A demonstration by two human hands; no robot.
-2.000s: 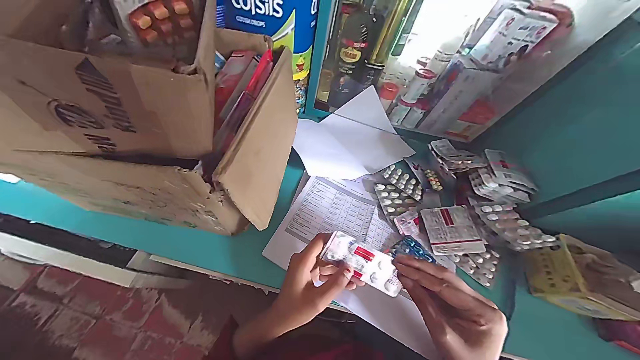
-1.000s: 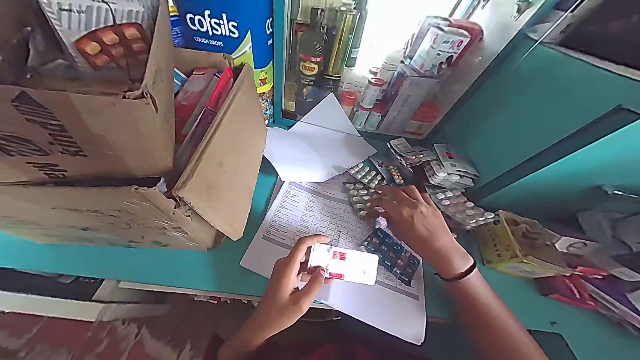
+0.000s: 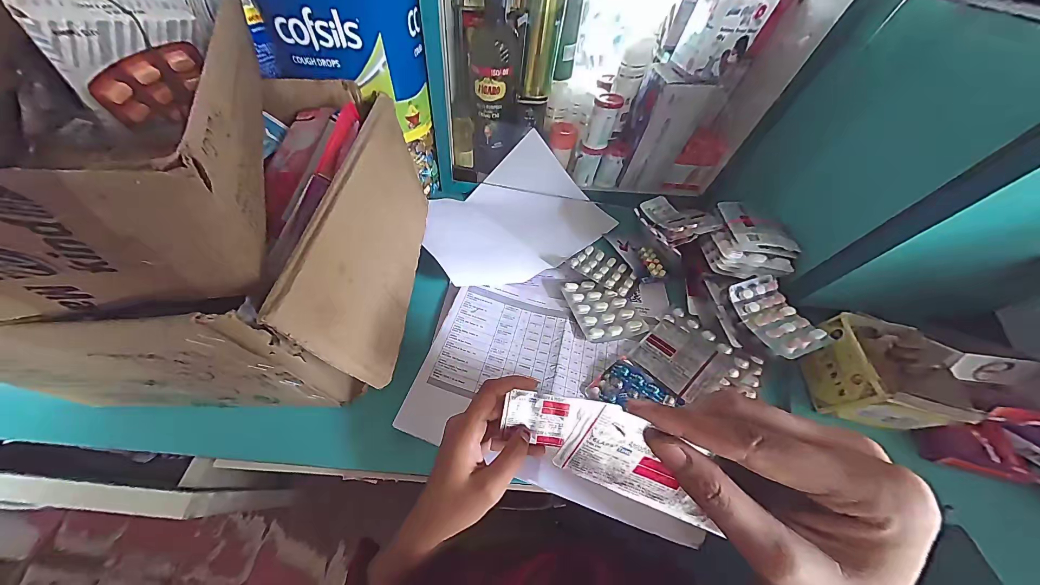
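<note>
My left hand (image 3: 483, 455) grips a small white and red blister pack (image 3: 536, 416) between thumb and fingers. My right hand (image 3: 764, 471) pinches a larger white and red pack (image 3: 626, 463), whose left end meets or overlaps the smaller one. Just beyond them, a blue capsule blister (image 3: 630, 383) and a silver foil strip (image 3: 673, 355) overlap on the counter. Blister packs of white tablets (image 3: 601, 311) lie on a printed sheet (image 3: 496, 341) with a table on it.
On the left stands an open cardboard box (image 3: 341, 268). Blank paper (image 3: 508, 227) lies before a glass-fronted cabinet with bottles (image 3: 493, 89). More blister strips (image 3: 751, 240) are piled at the right, near a yellow carton (image 3: 861, 382). A cough drops container (image 3: 349, 49) stands behind the box.
My right hand was over the blister packs on the counter one second ago; now it is beside my left hand, holding the larger pack. My left hand still holds a white and red pack.
</note>
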